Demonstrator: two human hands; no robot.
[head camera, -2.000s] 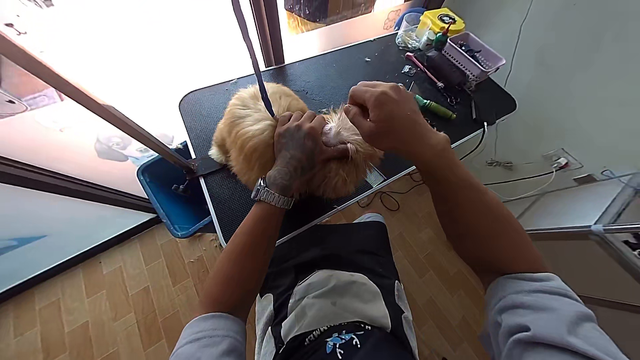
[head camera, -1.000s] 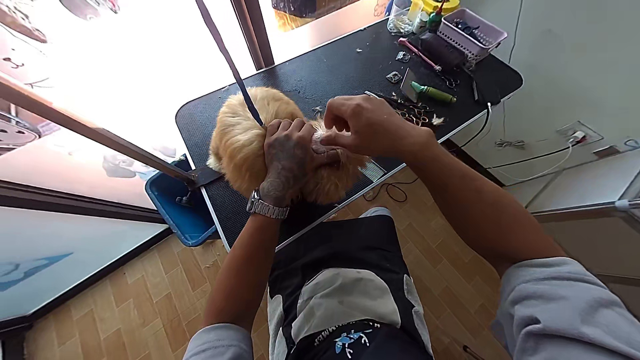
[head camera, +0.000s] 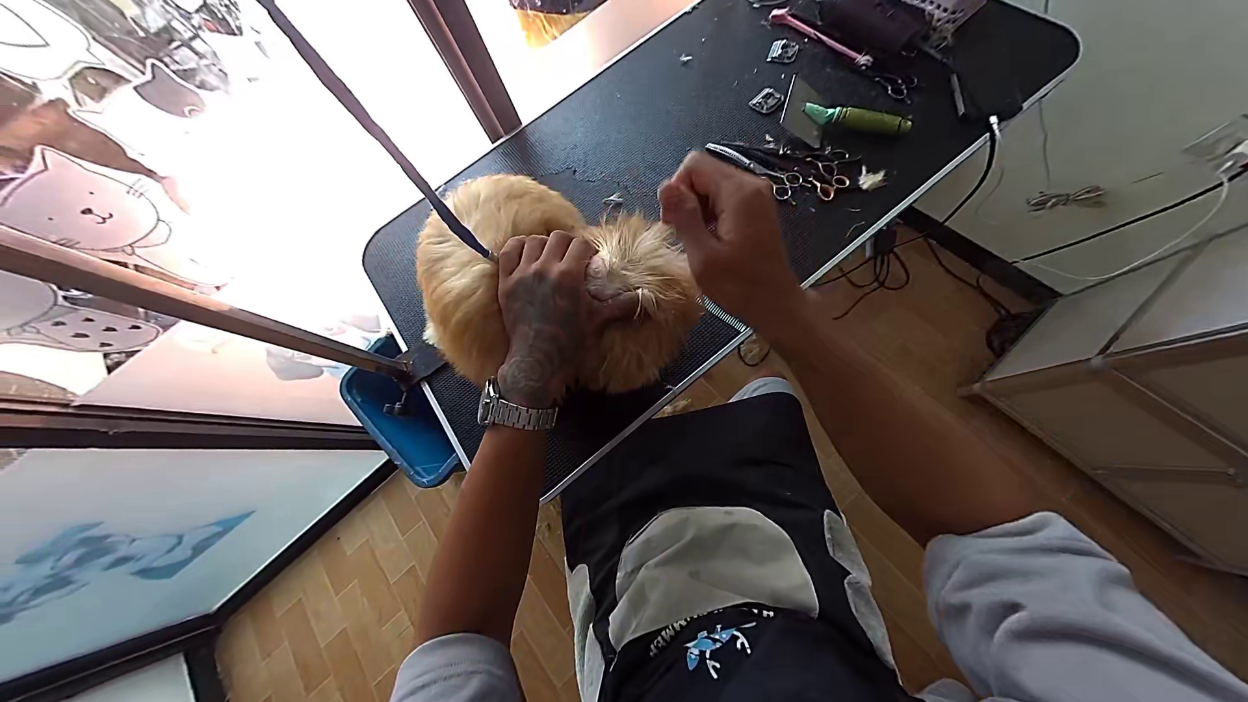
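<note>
A fluffy orange-tan animal (head camera: 468, 283), probably a dog, is on the black grooming table (head camera: 624, 146), its head toward the right. My left hand (head camera: 548, 312), with a metal watch at the wrist, grips the animal at its head and neck, its thumb beside an exposed pinkish ear (head camera: 606, 278). Just right of the head, my right hand (head camera: 726, 229) is raised with its fingers curled together; whether a small thing is pinched in them cannot be seen. A dark blue strap (head camera: 375, 127) runs down to the animal's neck.
Several scissors (head camera: 790, 180), a metal comb (head camera: 726, 314), a green-handled grooming tool (head camera: 863, 119), clipper blades (head camera: 766, 100) and a pink-handled tool (head camera: 814, 37) lie on the table. A metal arm (head camera: 205, 304) clamps to its left corner, above a blue bin (head camera: 409, 439). Cables hang at the right.
My right hand has lifted away from the animal's ear toward the right, uncovering the ear and the fur of the head. My left hand keeps its hold.
</note>
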